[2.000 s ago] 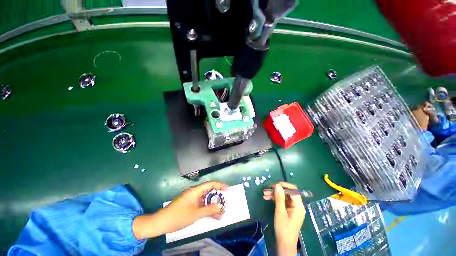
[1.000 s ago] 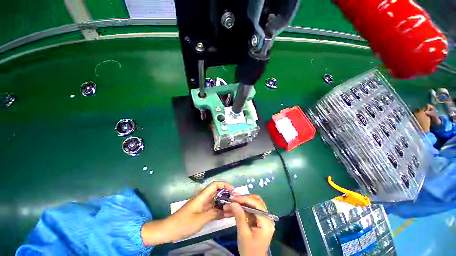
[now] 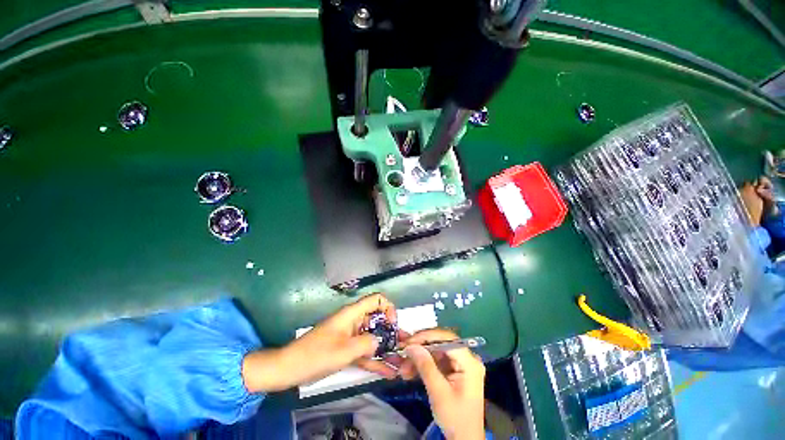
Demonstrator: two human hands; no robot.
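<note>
My left hand holds a dark and silver round unit near the bench's front edge, above a white paper sheet. My right hand holds a slim silver-grey tweezers or pen-like tool, its tip end at the unit's lower edge. The fingers hide the tip and part of the unit. Several small white pieces lie loose on the bench just beyond the paper.
A press stands on a black base ahead. To its right are a red bin, stacked blister trays, a black cable and a grey compartment tray with a yellow-orange tool. Round units lie left. A coworker's hand shows far right.
From two seconds ago, my right hand has moved left, bringing the tool to the unit in my left hand. The view has shifted and the red press handle is out of the picture.
</note>
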